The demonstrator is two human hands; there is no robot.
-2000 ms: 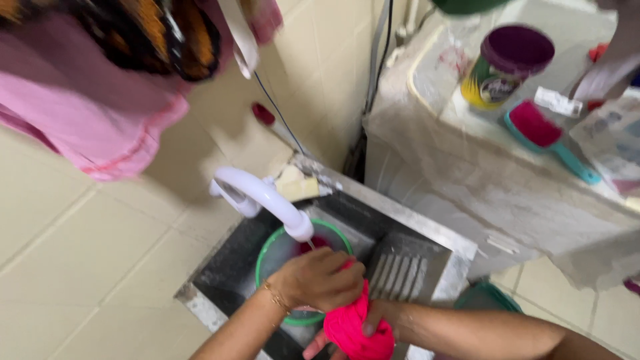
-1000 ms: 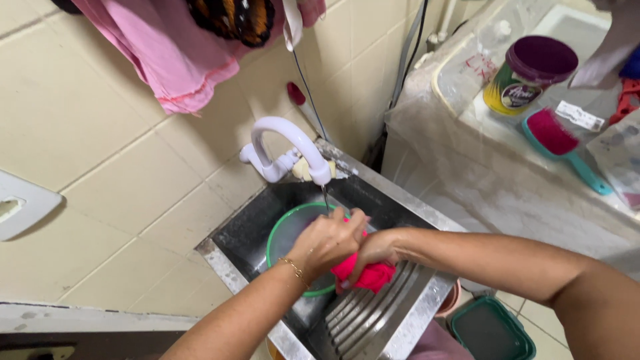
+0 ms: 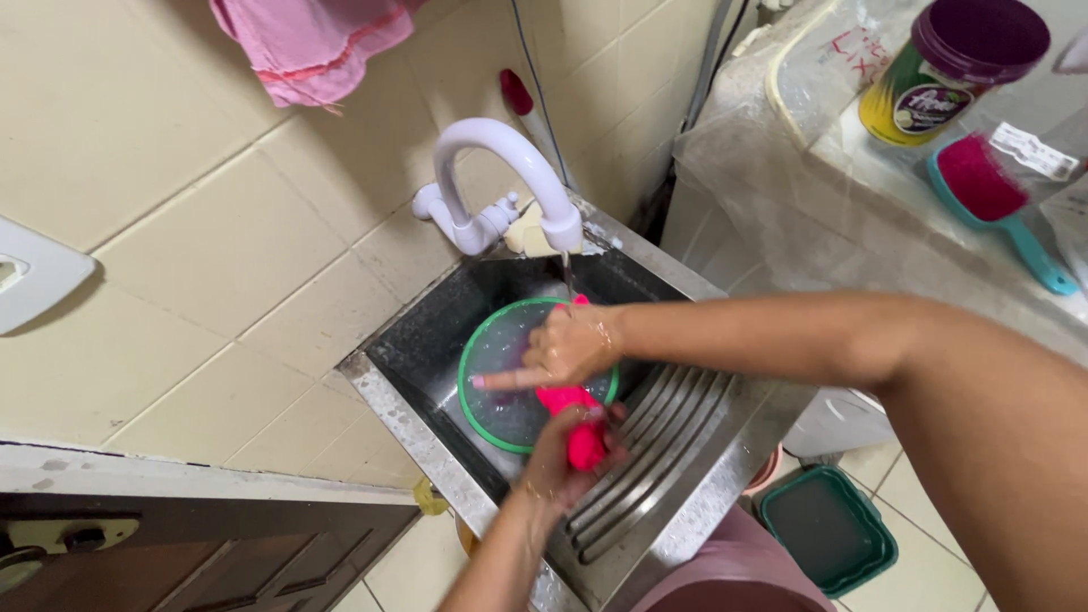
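A bright pink wet cloth (image 3: 565, 398) is stretched between my two hands over a green-rimmed basin of cloudy water (image 3: 501, 425), which sits in a metal sink. My right hand (image 3: 571, 344) grips the cloth's upper end under the tap, its index finger pointing out to the left. Lower down, my left hand (image 3: 574, 455) holds the bunched lower end, palm up. A thin stream of water runs from the white curved faucet (image 3: 501, 140) beside my right hand. Something darker in the basin is partly hidden by that hand.
Ribbed metal washboard (image 3: 646, 459) slopes at the sink's right. A pinkish tub (image 3: 739, 569) and a green container of grey water (image 3: 829, 527) stand below. On a plastic-covered surface are a purple-topped tub (image 3: 952, 68) and a turquoise brush (image 3: 986, 183). Pink fabric (image 3: 327, 42) hangs at upper left.
My hands, close together around the bunched cloth a second ago, are now apart with the cloth drawn out between them. The right forearm now reaches across above the basin.
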